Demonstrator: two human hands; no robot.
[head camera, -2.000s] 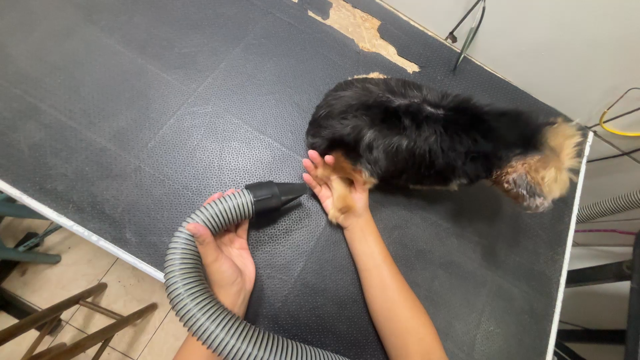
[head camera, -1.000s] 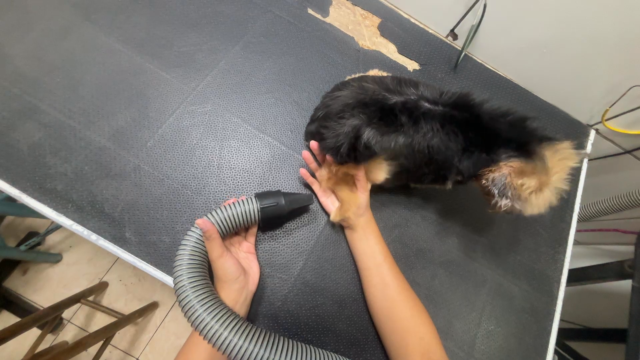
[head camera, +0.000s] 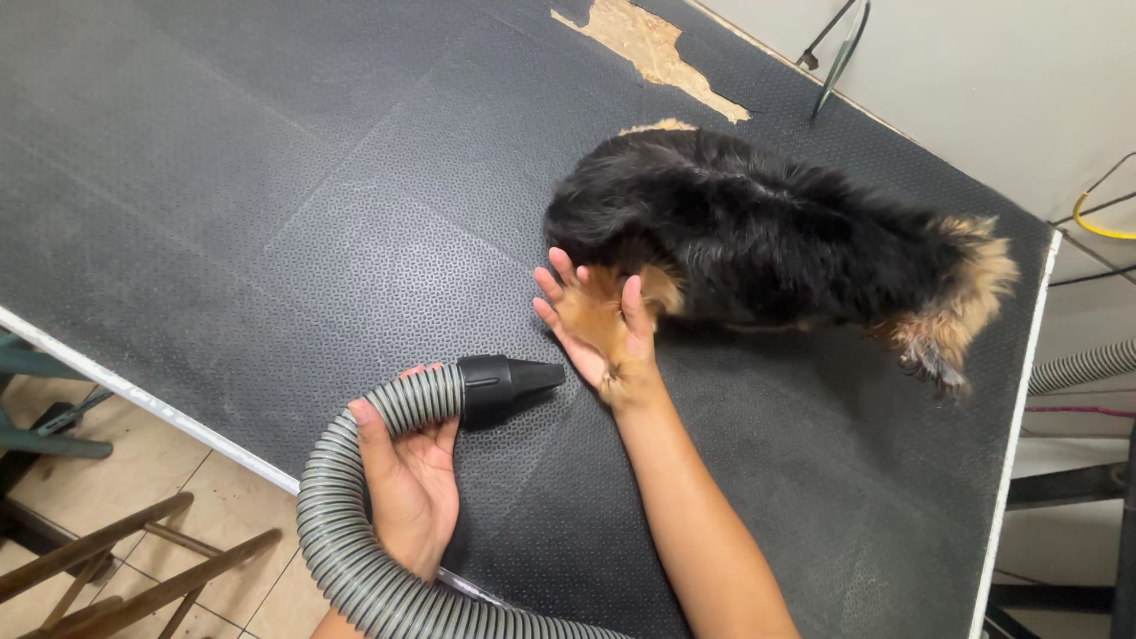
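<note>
A black dog with tan legs and a tan head (head camera: 754, 231) stands on a black textured rubber mat (head camera: 399, 240) over a table. My left hand (head camera: 417, 479) is wrapped round a gray corrugated dryer hose (head camera: 342, 497) just behind its black tapered nozzle (head camera: 506, 389), which points right at the dog's leg. My right hand (head camera: 603, 328) lies palm up under the tan furry leg (head camera: 595, 315), fingers spread and the thumb raised on the far side. The leg rests across the palm. The dog's face is mostly hidden.
Torn mat bares a patch of particle board (head camera: 661, 53) near the wall. Cables (head camera: 839, 58) and a yellow cord (head camera: 1100, 226) hang by the wall. Wooden stool legs (head camera: 98, 550) stand on the tiled floor at lower left. Another corrugated hose (head camera: 1083, 366) lies beyond the right edge.
The dog's head has moved, now angled more downward at the right. The nozzle has shifted slightly relative to the leg since two seconds ago. My right hand stays under the leg.
</note>
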